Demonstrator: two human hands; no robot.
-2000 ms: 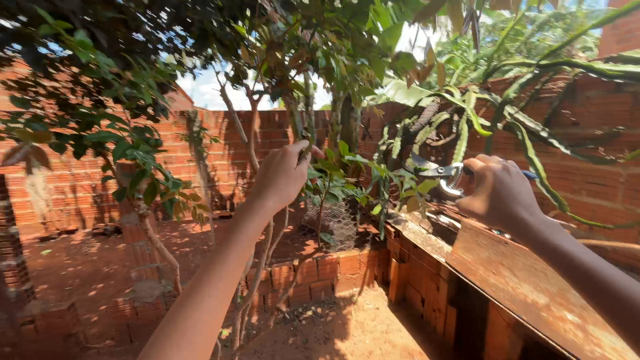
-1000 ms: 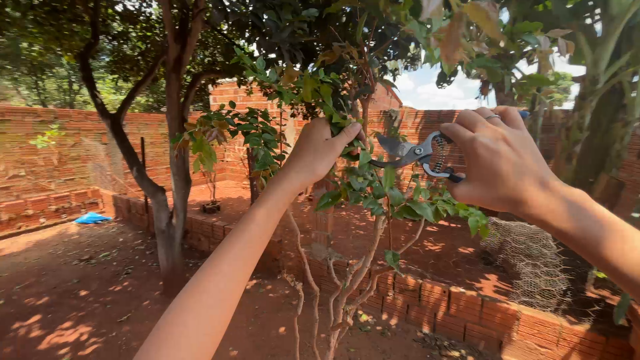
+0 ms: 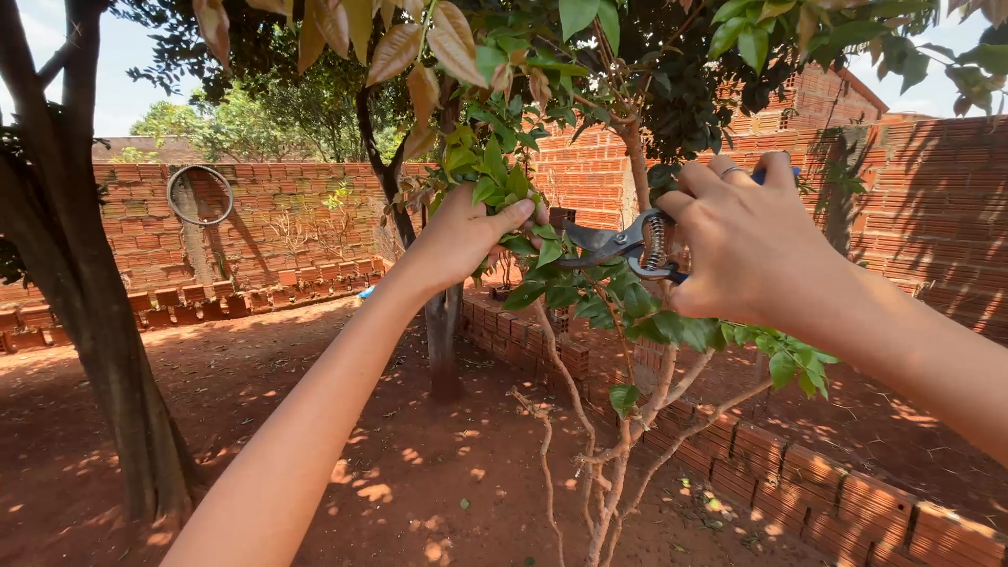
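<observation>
My left hand (image 3: pixel 472 232) is closed around a leafy green shoot (image 3: pixel 500 175), its thumb lying over the leaves. In my right hand (image 3: pixel 736 228) is a pair of pruning shears (image 3: pixel 622 242) with a coil spring and blue on the handle. The blades are parted and point left, close beside the fingers of my left hand, among the leaves; whether they touch a stem cannot be told. Below both hands rise the thin bare stems (image 3: pixel 622 441) of the shrub.
A thick tree trunk (image 3: pixel 94 315) stands at the left, a thinner trunk (image 3: pixel 442 339) behind my left arm. A low brick border (image 3: pixel 795 472) crosses the right side. Brick walls (image 3: pixel 268 228) stand behind, one with a ring-shaped object (image 3: pixel 200 194). Reddish leaves (image 3: pixel 453 39) hang overhead.
The view has swung far to the left over the two seconds. Both hands remain raised, my right one still with the shears, whose blades are now nearer my left hand than one second ago.
</observation>
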